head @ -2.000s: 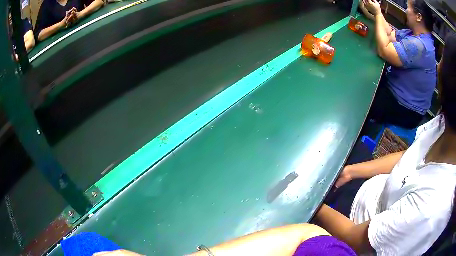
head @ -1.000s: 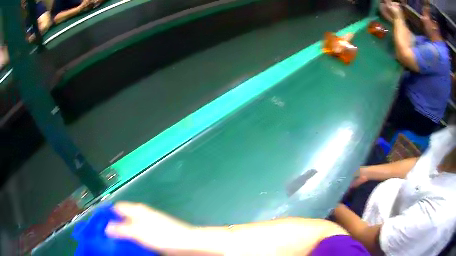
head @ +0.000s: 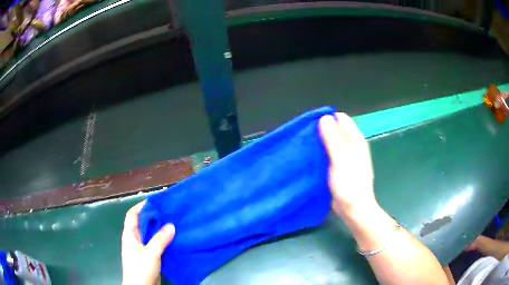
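Observation:
A bright blue cloth (head: pixel 251 195) is stretched out above the glossy green worktop (head: pixel 407 183). My left hand (head: pixel 144 245) grips its left end, with the thumb on top. My right hand (head: pixel 349 161) grips its upper right corner and right edge. The cloth slants up towards the right, and its lower edge hangs loose. The fingers behind the cloth are hidden. A thin bracelet is on my right wrist.
A dark green post (head: pixel 212 83) rises from the edging strip (head: pixel 418 117) just beyond the cloth. The dark conveyor belt (head: pixel 139 128) lies behind. A white container (head: pixel 30 271) is at lower left, an orange item (head: pixel 495 104) at far right. A person's arm (head: pixel 488 245) shows at lower right.
The view has turned left. My left hand has come into view holding the cloth. The cloth, bunched in my right hand a second ago, is now spread and raised between both hands.

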